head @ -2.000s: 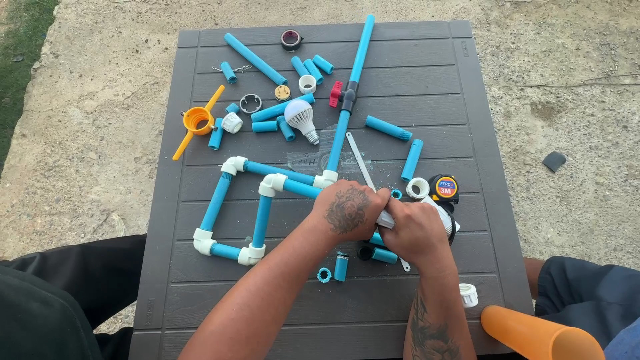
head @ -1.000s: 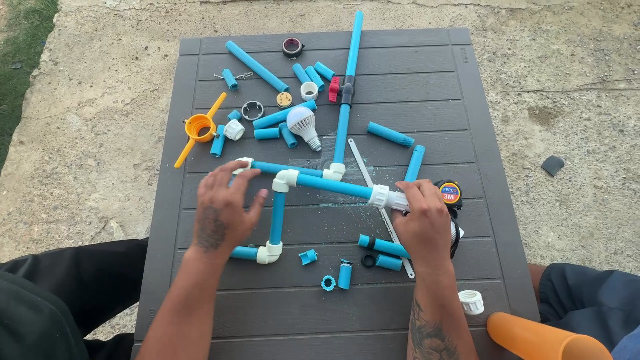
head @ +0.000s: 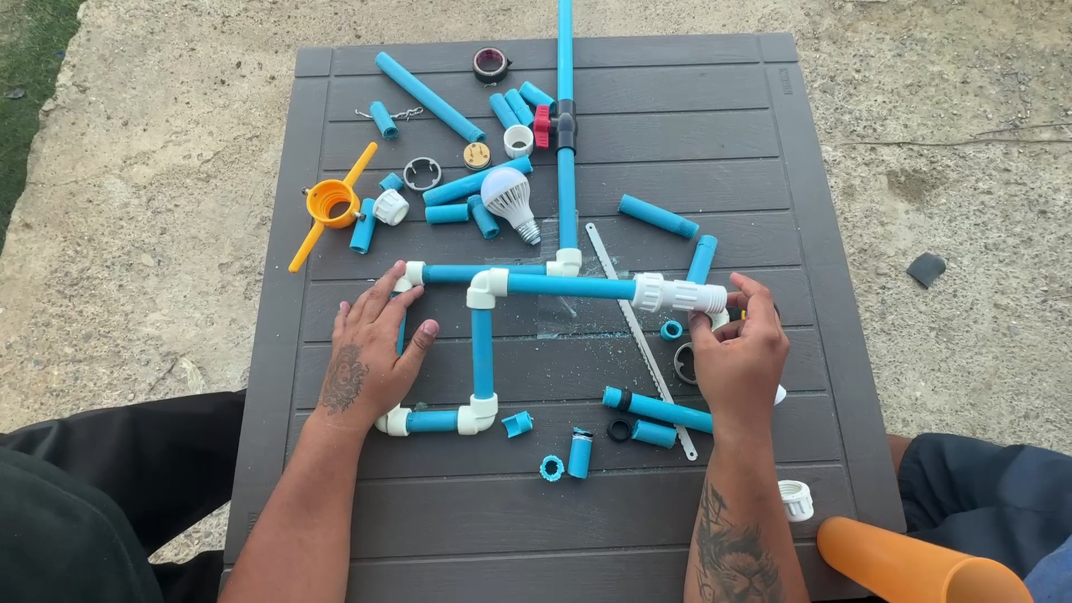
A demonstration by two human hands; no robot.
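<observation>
My left hand [head: 373, 339] rests with spread fingers on the left side of a blue PVC pipe frame [head: 483, 352], its fingertips at a white elbow fitting [head: 414, 274]. At the frame's right end, my right hand [head: 741, 347] has its thumb and fingers on a white threaded plastic fitting [head: 680, 295]. A white hacksaw blade [head: 636, 335] passes beneath the upper pipe. From the frame, a pipe with a red-handled ball valve [head: 566, 126] runs toward the far edge. Below my right hand's fingers lies a grey ring [head: 687, 363], partly hidden.
An LED bulb [head: 507, 198], an orange pipe threading tool [head: 333, 203] and a roll of black tape [head: 490, 64] lie on the slatted table [head: 586, 536]. Short blue pipe pieces [head: 657, 216] are scattered about. A large orange pipe [head: 888, 548] is at the near right corner. People's legs flank the table.
Two seconds ago both hands were together near the blade and frame's right; now they are apart, left on the frame's left side, right at the white fitting, which shows at the upper pipe's end.
</observation>
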